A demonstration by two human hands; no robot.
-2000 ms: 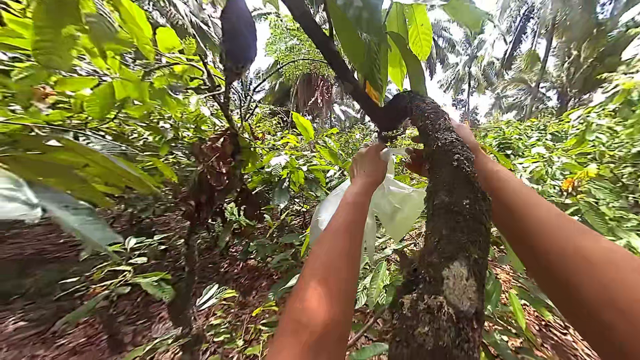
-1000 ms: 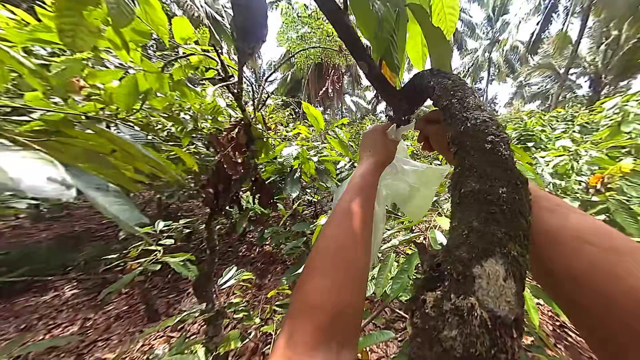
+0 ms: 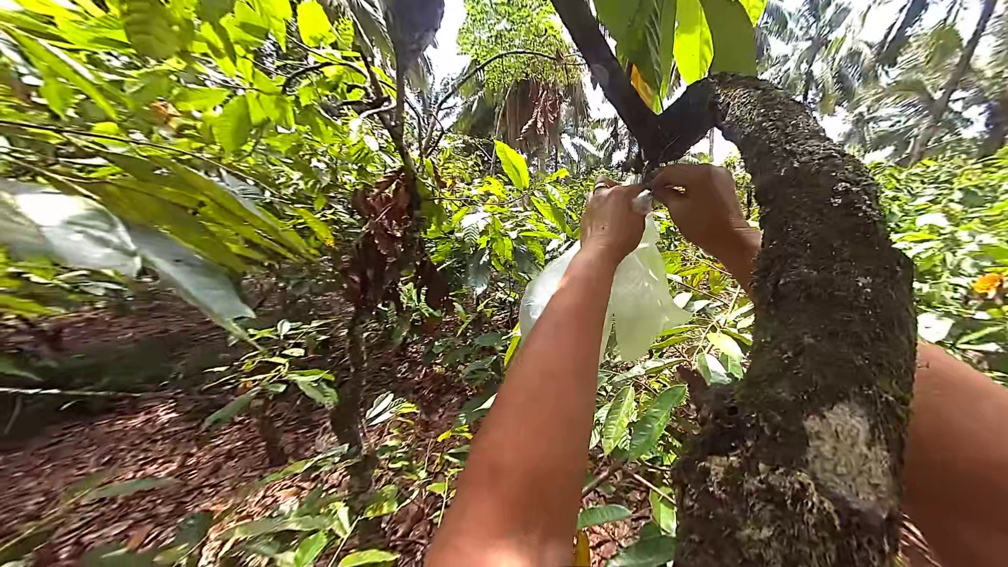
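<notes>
A translucent whitish plastic bag [image 3: 642, 295] hangs below a dark branch fork [image 3: 669, 130], its gathered top between my two hands. My left hand [image 3: 613, 216] is closed on the bag's top, just under the fork. On the right, my right hand [image 3: 705, 206] pinches at the same gathered top, thumb and fingers close together. My right arm passes behind the thick mossy tree trunk [image 3: 827, 315], which hides part of it. What is inside the bag cannot be made out.
Broad green leaves [image 3: 693, 39] hang above the fork. A thin tree with dried brown leaves [image 3: 386, 236] stands at left, with large leaves [image 3: 181, 260] reaching in nearer. Leaf litter [image 3: 118, 465] covers the ground at lower left.
My right hand, partly hidden behind the trunk two seconds ago, now shows more fully beside the left one. Both hands remain at the bag's top.
</notes>
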